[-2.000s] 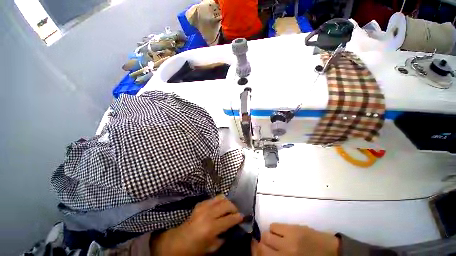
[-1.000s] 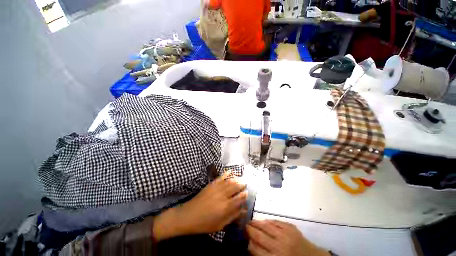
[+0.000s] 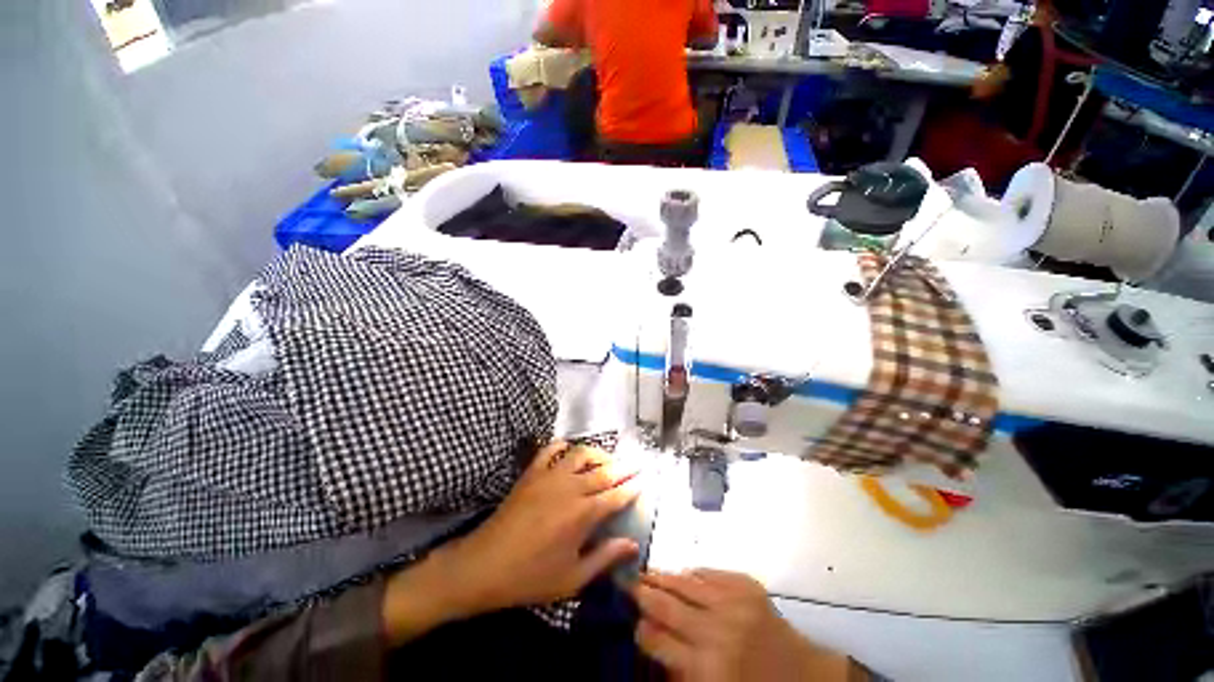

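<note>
The black-and-white checked garment (image 3: 386,386) lies in a heap left of the needle. The needle and presser foot area (image 3: 666,433) is brightly lit. My left hand (image 3: 553,520) lies on the fabric just in front of the needle, thumb and fingers spread. My right hand (image 3: 712,626) is close beside it, nearer me, with fingertips at the edge of the dark fabric (image 3: 486,646). A small grey piece (image 3: 626,533) shows between my left thumb and fingers. Whether my fingers pinch the layers or only press them is hard to tell.
The white sewing machine (image 3: 786,313) carries a plaid cloth (image 3: 925,366). Orange-handled scissors (image 3: 905,502) lie on its bed. A thread cone (image 3: 1105,227) and dark green object (image 3: 872,200) stand behind. A black rectangle (image 3: 1145,640) is at right. Tied bundles (image 3: 413,140) and people are beyond.
My left hand has moved forward toward the needle, and its thumb is now spread out. My right hand has shifted slightly. The checked fabric by the needle is now mostly covered by my left hand.
</note>
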